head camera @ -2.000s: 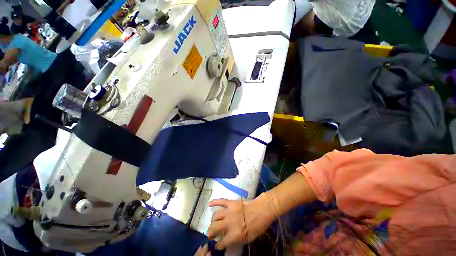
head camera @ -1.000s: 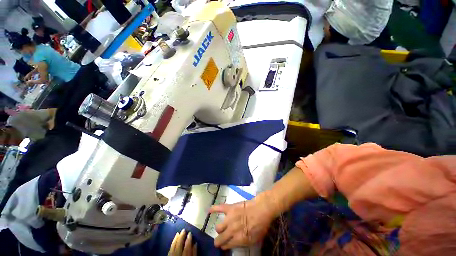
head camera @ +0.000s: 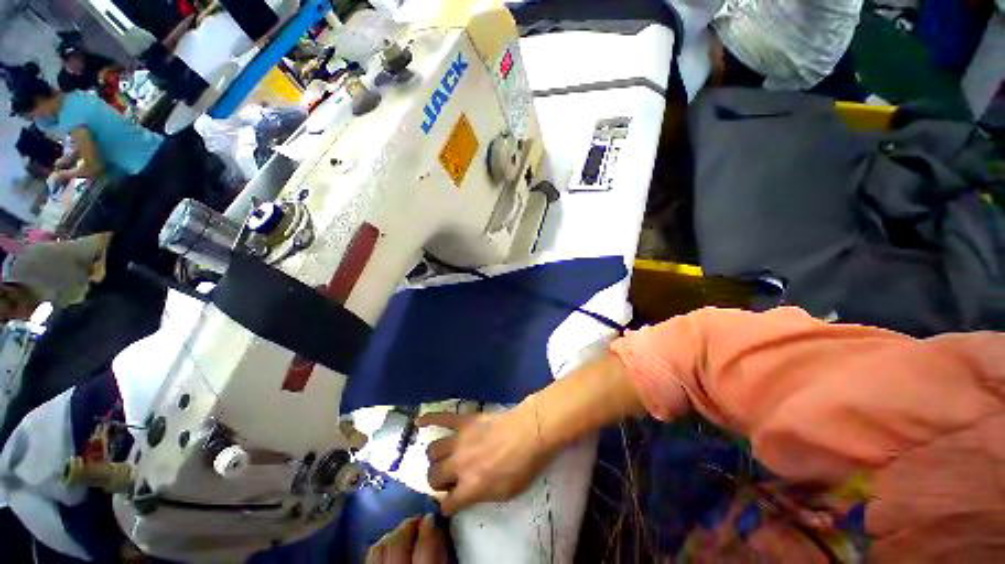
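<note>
The cream-white JACK sewing machine [head camera: 386, 187] fills the left and centre. A navy panel [head camera: 380, 509] lies under the needle area at the bottom, partly hidden by the machine head. My right hand [head camera: 485, 454] is by its right edge, close to the lit presser foot area, fingers bent and pointing left. My left hand [head camera: 409, 542] is cut off by the bottom edge; only its fingers show, on the navy cloth. Another navy piece [head camera: 474, 336] lies right of the needle, below the machine arm.
The black band [head camera: 289, 314] wraps the machine arm. A control panel [head camera: 602, 154] is set in the white table [head camera: 601, 226]. A yellow crate [head camera: 672, 289] with dark grey garment pieces [head camera: 771, 198] stands at right. A person in a turquoise top [head camera: 110, 132] sits far left.
My right hand has moved left from the table edge towards the presser foot, now covering the blue tape. My left fingers have shifted slightly lower. The navy panel's right part has drawn left.
</note>
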